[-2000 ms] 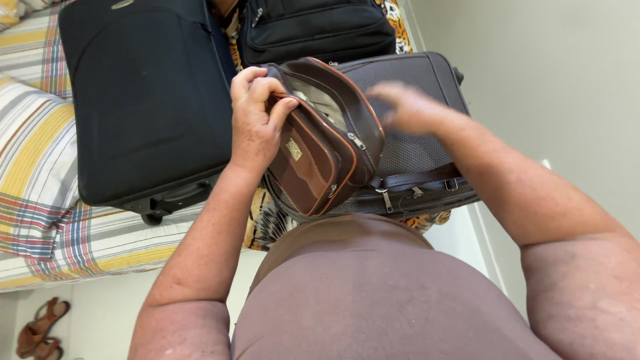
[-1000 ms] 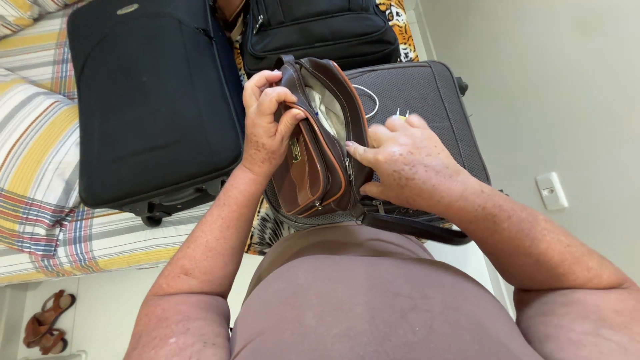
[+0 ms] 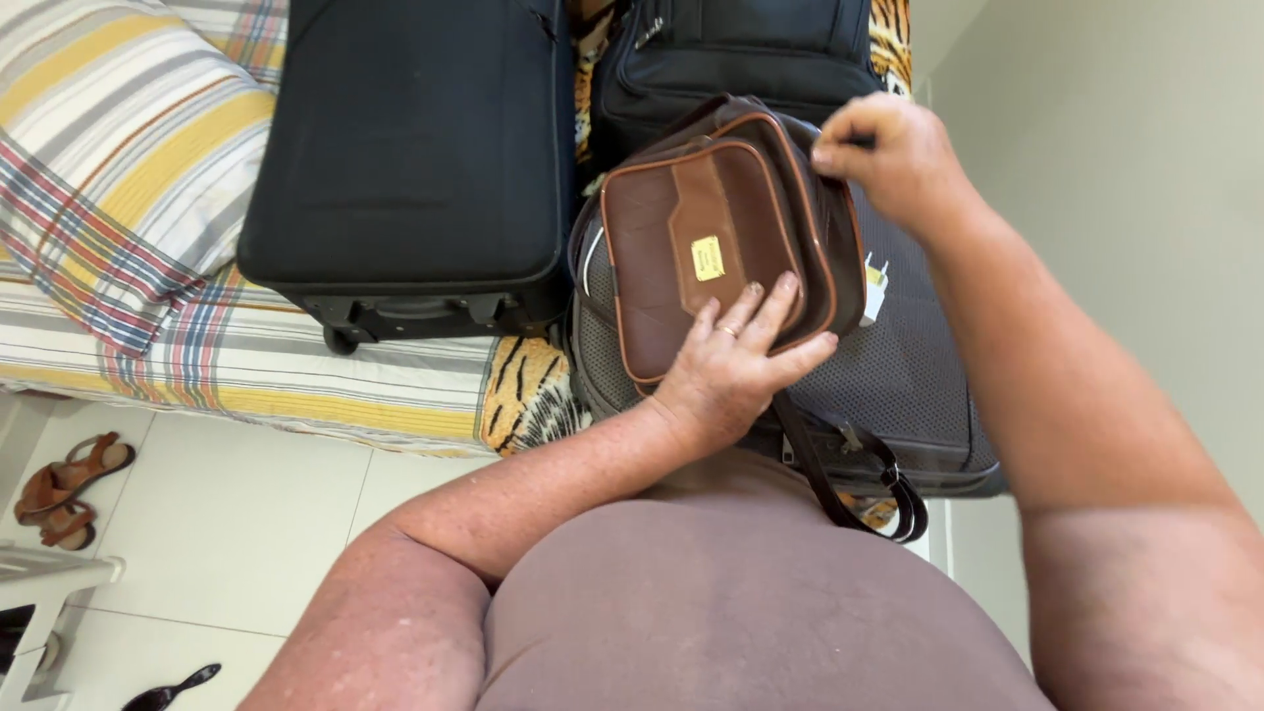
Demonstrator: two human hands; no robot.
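A brown leather-look handbag with tan piping [image 3: 652, 257] rests on a grey suitcase [image 3: 889, 385]. My left hand [image 3: 736, 360] lies across the lower right of the bag's front, its fingers spread and a ring on one of them. At the bag's upper right edge is my right hand [image 3: 884, 153], thumb and forefinger pinched together; what is between them, perhaps the zipper pull, is too small to tell. A white plug charger [image 3: 875, 288] lies on the suitcase just right of the bag. The dark strap [image 3: 815, 464] hangs over the suitcase's near edge.
A black suitcase [image 3: 415, 148] lies at left on the striped bedding, beside a striped pillow [image 3: 128, 148]. Behind the handbag is a black bag [image 3: 741, 59]. Brown sandals [image 3: 69, 489] and a dark hairbrush [image 3: 173, 688] are on the tiled floor. The wall [image 3: 1116, 178] stands at right.
My left hand has gone from the bag's top edge to its lower front. My right hand has moved to the upper right edge. The bag's top opening, seen gaping before, no longer shows its contents.
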